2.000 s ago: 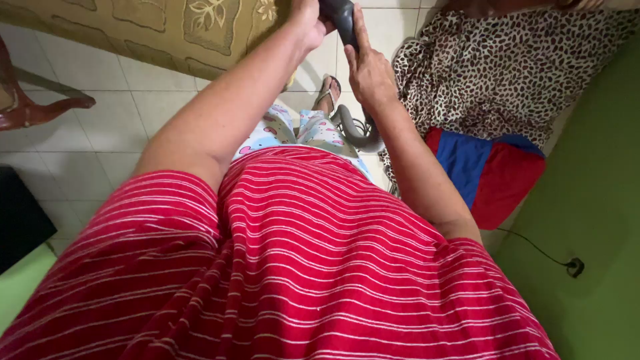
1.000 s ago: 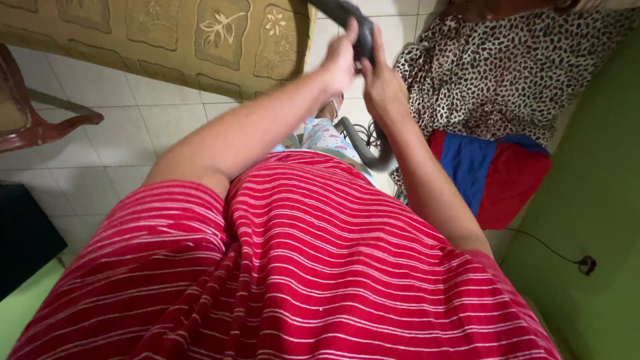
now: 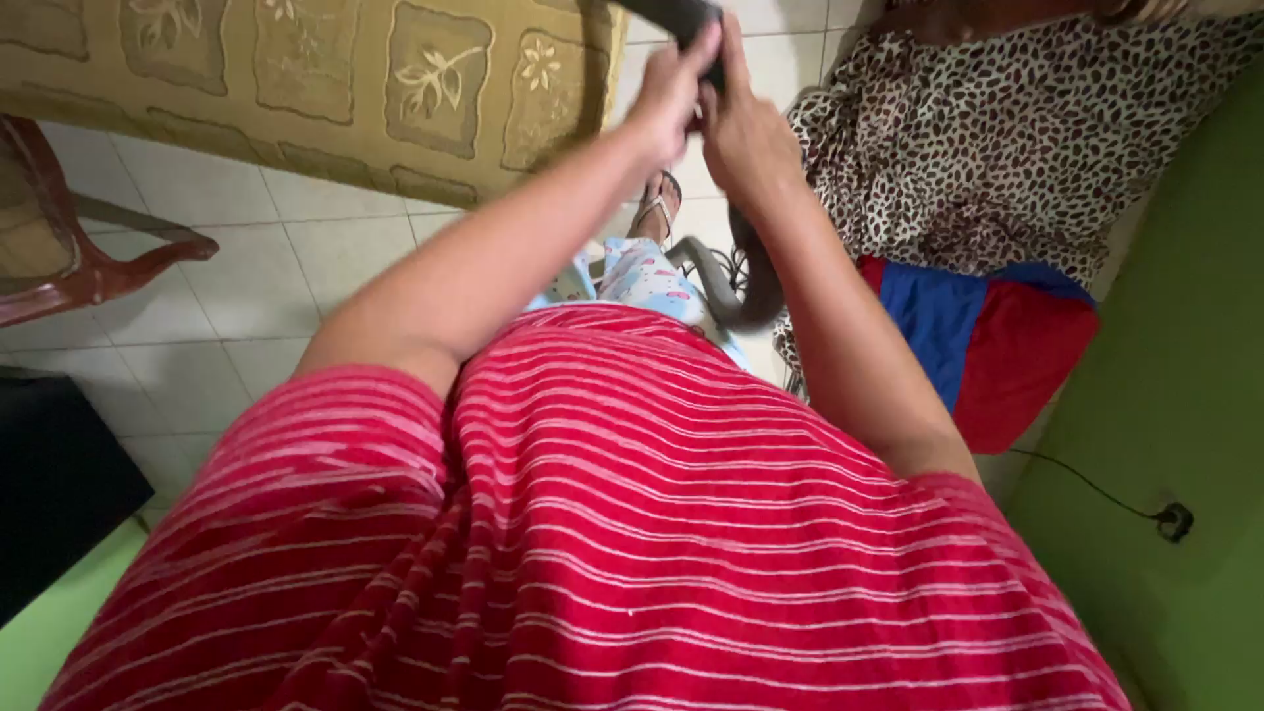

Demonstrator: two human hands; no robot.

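A dark tube, which looks like a vacuum cleaner's handle, runs out past the top edge of the head view. My left hand, slightly blurred, is closed around it near its bend. Right beside it, my right hand grips the same tube, with one finger stretched along it. Below the right hand a thick grey hose curves beside my patterned trousers. The tube's far end is out of view, and my right wrist and forearm hide part of the hose.
A gold patterned cloth covers furniture at upper left, above a wooden chair's part. Leopard-print cloth and a red and blue cloth lie at right. A black cord leads to a plug at the green wall. A sandalled foot stands on tiles.
Over two seconds my left hand has come down and right, close beside my right hand. The tube's upper part now slants to the upper left.
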